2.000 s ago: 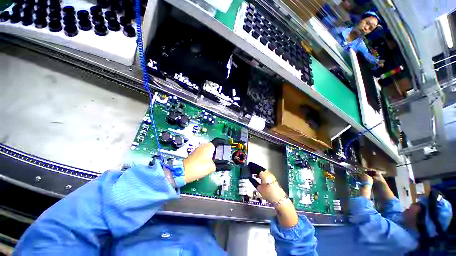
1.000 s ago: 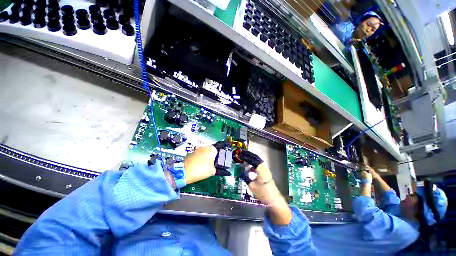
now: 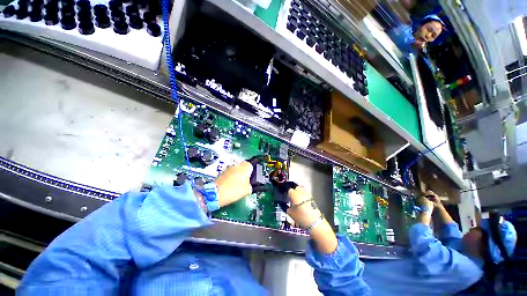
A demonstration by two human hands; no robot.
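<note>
A large green circuit board lies on the metal-railed conveyor, with black round capacitors and white patches on it. My left hand is over the board's right part, its dark fingertips around a grey block. My right hand is at the board's right edge. Its dark fingertips are just below the copper-red choke and the yellow-orange components. Whether my right hand holds a part is hidden among dark shapes.
Black bins and a brown carton stand behind the conveyor. Capacitor trays lie left and on the shelf. A blue coiled cord hangs across the board. A second board lies right, near another person's hands.
My right hand first moved up-left onto the choke, covering it, then drew back down a little, so the choke shows again. My left hand stays near the grey block. The view has shifted slightly.
</note>
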